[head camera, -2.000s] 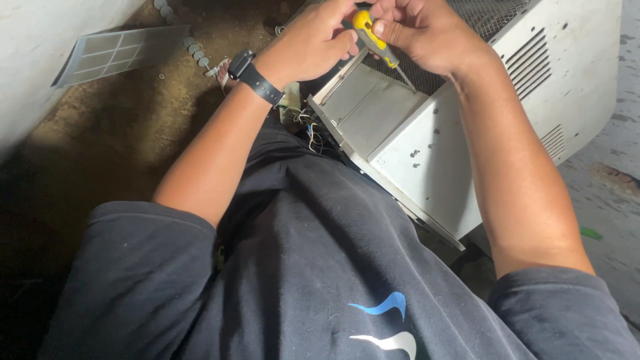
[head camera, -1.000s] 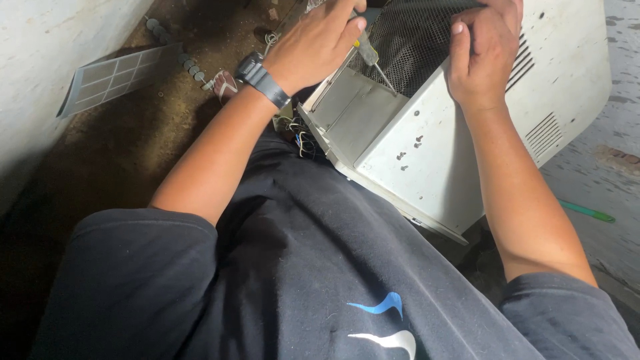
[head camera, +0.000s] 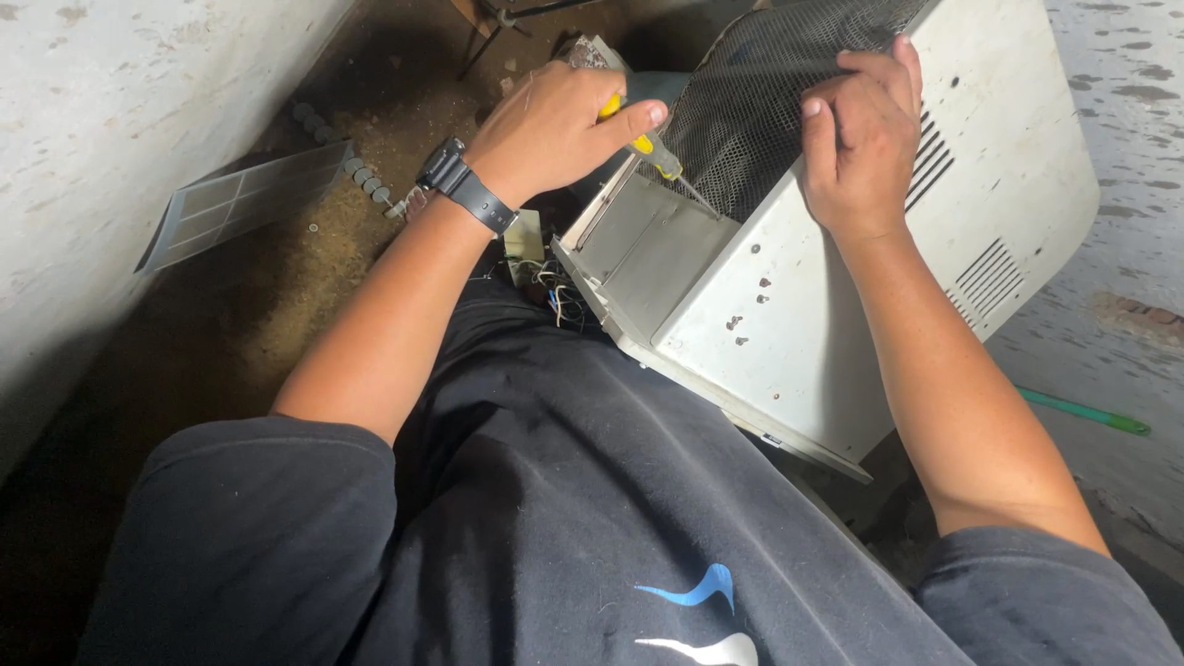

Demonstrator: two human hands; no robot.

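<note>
My left hand, with a black watch at its wrist, grips a yellow and grey screwdriver. The screwdriver's shaft slants down to the edge of a metal panel beside black mesh. My right hand rests on the upper side of a white metal appliance housing, with its thumb over the edge by the mesh. Slotted vents and several small holes or screws mark the housing. Loose wires lie at its left side, close to my lap.
A framed filter screen leans at the left wall, beside a string of pale discs on the dirty floor. Thin dark stand legs are at the top. A green rod lies to the right of my right forearm.
My right hand has left the screwdriver, which both hands were at two seconds ago, and moved onto the housing. My left hand keeps the screwdriver.
</note>
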